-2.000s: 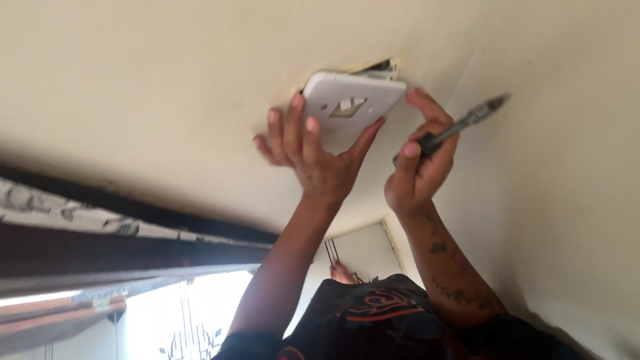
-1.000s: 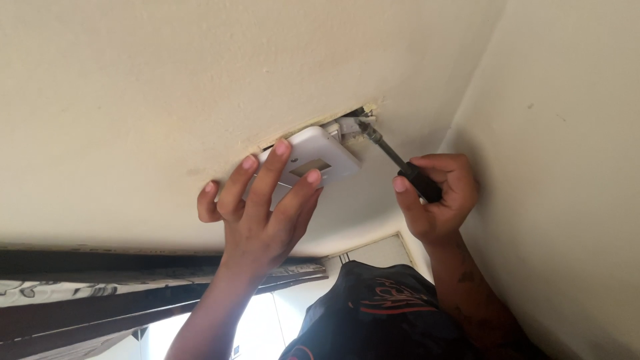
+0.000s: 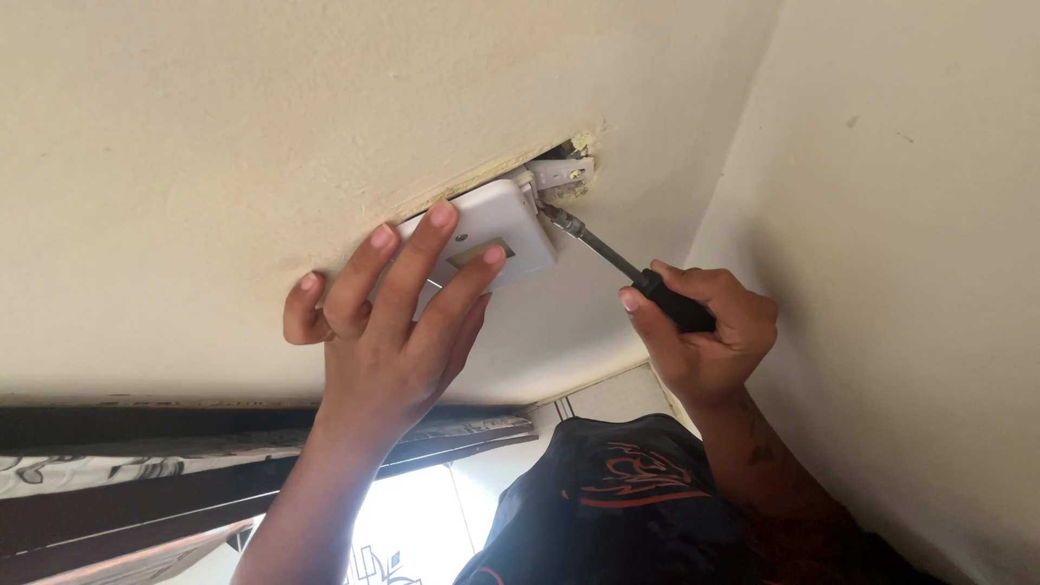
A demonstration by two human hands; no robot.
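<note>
A white plastic wall plate (image 3: 528, 244) with a small rectangular insert sits tilted out from a rough-edged wall opening (image 3: 569, 150). My left hand (image 3: 398, 325) holds it, fingertips spread over its face and top edge, the thumb mostly hidden. Behind its right end, a white plastic mounting piece (image 3: 561, 172) with a screw at its outer end shows in the opening. My right hand (image 3: 715, 325) grips the black handle of a screwdriver (image 3: 609, 253). The screwdriver's tip is at the right side of the plate, by the mounting piece; exact contact cannot be told.
The cream wall (image 3: 203, 146) meets another wall (image 3: 910, 244) at a corner on the right. Dark rails (image 3: 146, 504) with patterned fabric (image 3: 162, 471) cross the lower left above a bright window (image 3: 422, 520). A dark printed shirt (image 3: 634, 496) fills the lower middle.
The screwdriver has gone from pointing away to the right to the plate's right side. The mounting piece shows more plainly than two seconds ago. My left hand stays on the plate.
</note>
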